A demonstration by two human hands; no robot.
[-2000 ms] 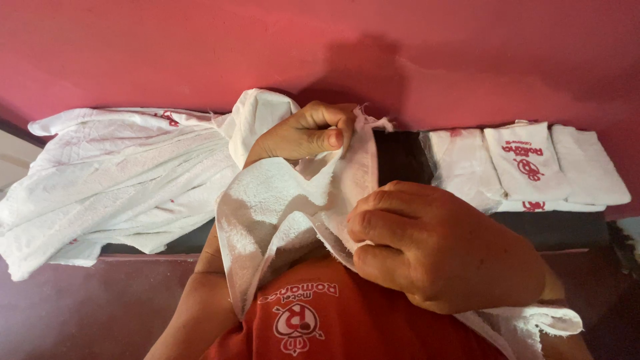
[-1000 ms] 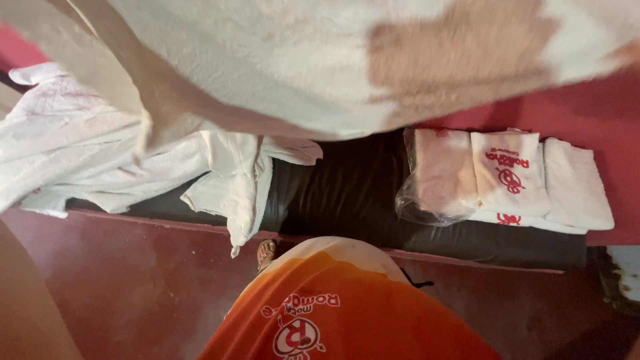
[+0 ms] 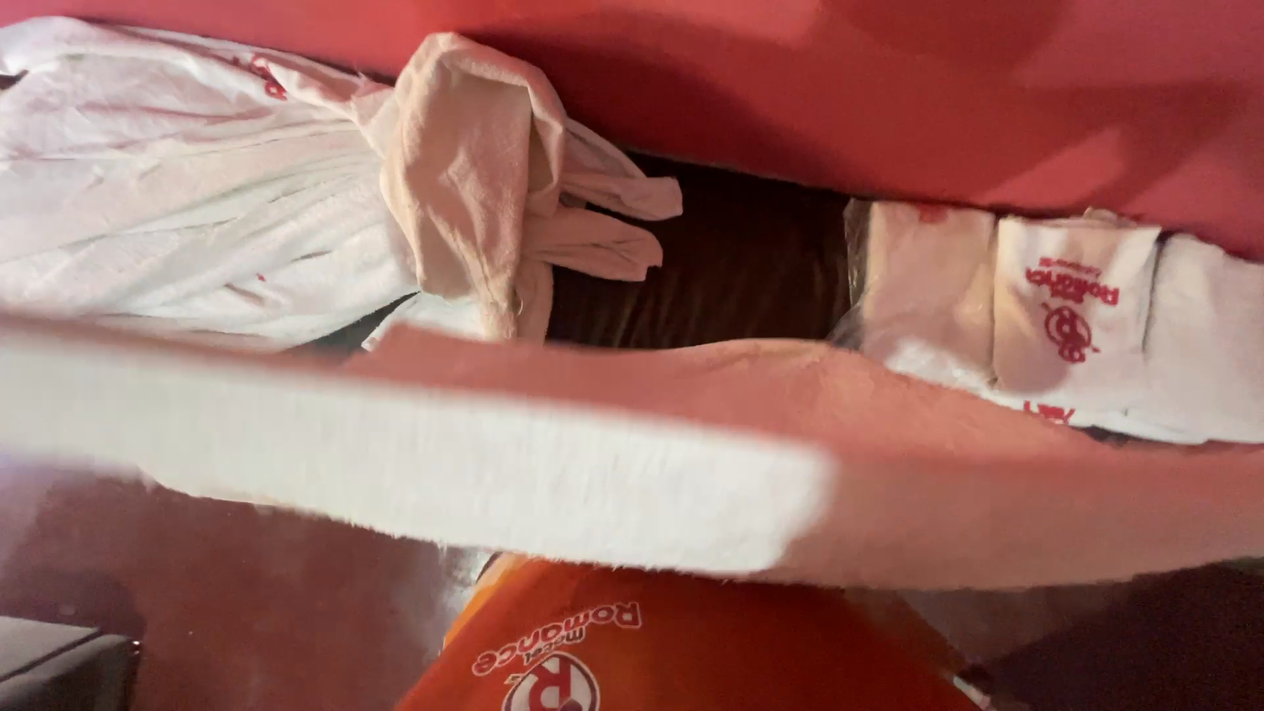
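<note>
A white terry towel [image 3: 553,474] stretches across the whole view in front of my body, taut and slightly blurred, with both ends past the frame's edges. Neither my left hand nor my right hand is visible. Behind the towel, on the left, lies a loose heap of white towels [image 3: 197,188] with a twisted, bunched cloth [image 3: 474,168] at its right end. On the right, folded white towels [image 3: 1071,316] with red print sit side by side, partly in clear plastic.
A dark padded bench [image 3: 731,257] carries the towels along a red wall [image 3: 889,79]. Below is a reddish floor [image 3: 257,592]. A dark grey object [image 3: 59,662] stands at the lower left corner.
Two seconds ago both hands held a bunched towel near my chest; now they are out of view. The towel, spread high across the view one second ago, is now a lower, narrow band.
</note>
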